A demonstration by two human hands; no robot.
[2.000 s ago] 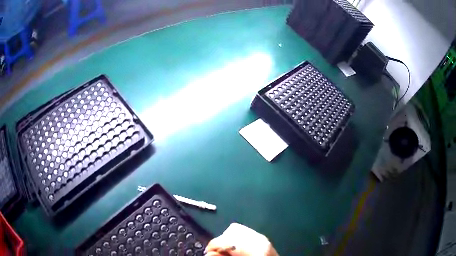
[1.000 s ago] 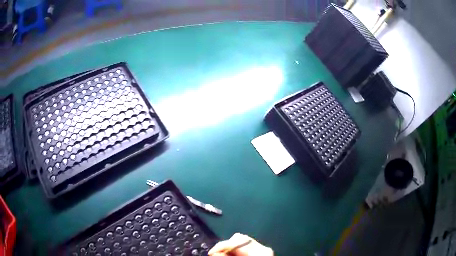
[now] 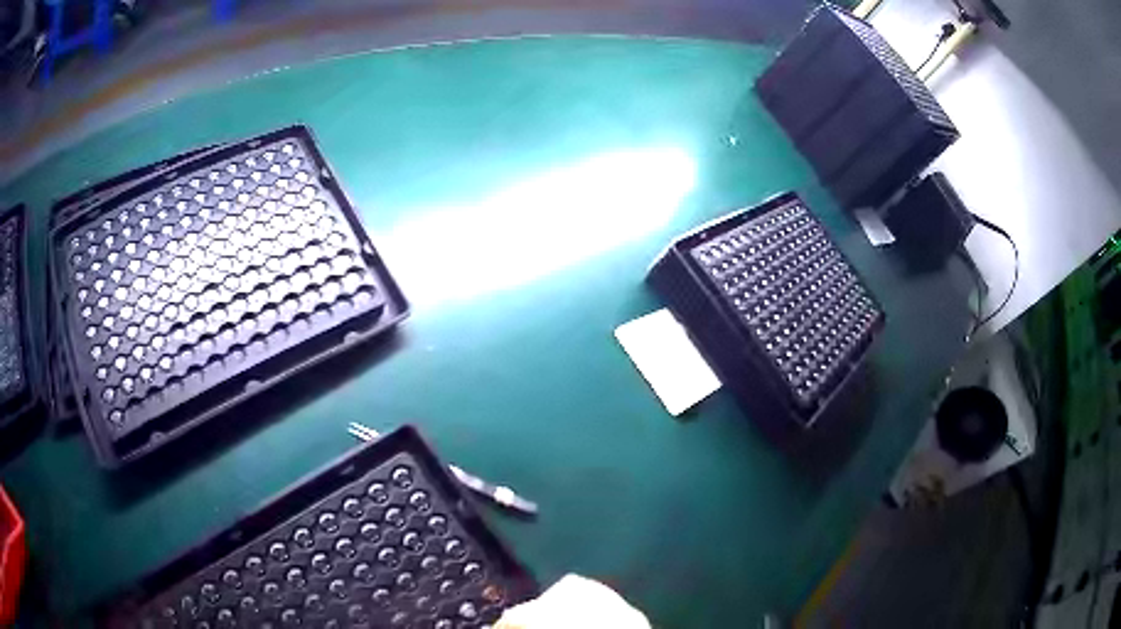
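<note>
My right hand is at the bottom edge, cut off and washed out by glare. Its fingertips are over the right edge of the nearest black pocket tray. A small brownish tip shows at the fingers; the rest of the thin stick seen there earlier is hidden or lost in glare. The tray's pockets hold small round components with shiny rings; its near part is out of the picture. A slim silver-white tool lies beyond the tray, partly hidden by its corner. My left hand is not in view.
A filled tray lies askew on another at left; a further tray and red bin are cut off. At right are a tray stack, white slip, taller stack, black box with cable and white fan unit.
The view has shifted, so the trays and stacks sit differently in the picture. My right hand stays by the near tray, slightly lower, and the brown stick in its fingers shows less.
</note>
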